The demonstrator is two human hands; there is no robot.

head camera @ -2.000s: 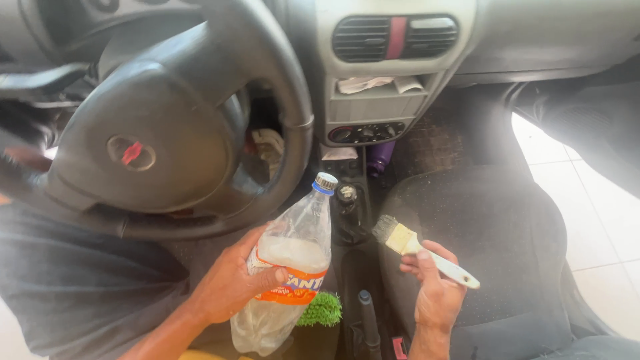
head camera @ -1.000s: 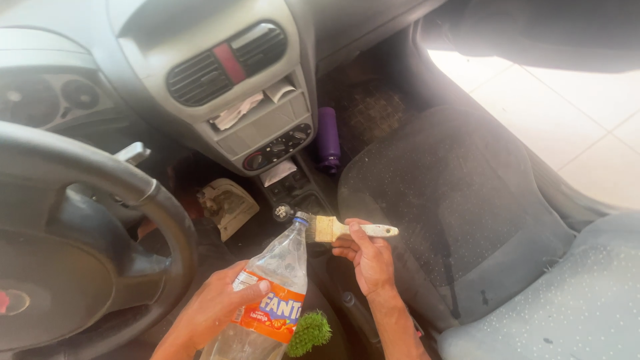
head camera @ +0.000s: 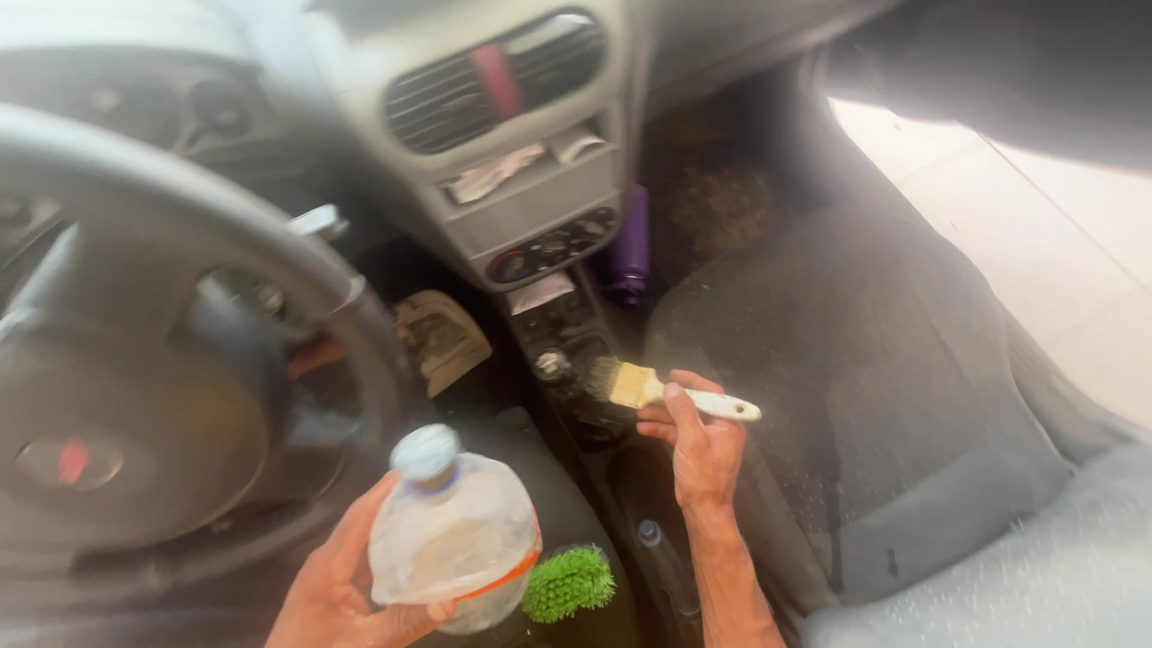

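Note:
My left hand (head camera: 355,580) grips a clear plastic soda bottle (head camera: 454,531) at the lower middle, its light cap tilted up toward me and an orange label partly in sight. My right hand (head camera: 706,441) holds a flat paintbrush (head camera: 724,405) by its white handle, with the bristles pointing left over the base of the gear lever. Just left of the bristles is the gear knob (head camera: 552,364). A green microfiber chenille mitt or sponge (head camera: 569,585) lies right of the bottle, below the brush.
The steering wheel (head camera: 351,297) fills the left side. Ahead stands the centre console (head camera: 531,193) with papers in its slot. A purple bottle (head camera: 632,238) is beside the console. The handbrake lever (head camera: 661,558) lies between the seats, and the passenger seat (head camera: 855,378) is at the right.
The soda bottle has tipped so its cap points up toward the camera, and it is now away from the brush. One second ago the bottle's neck was beside the bristles.

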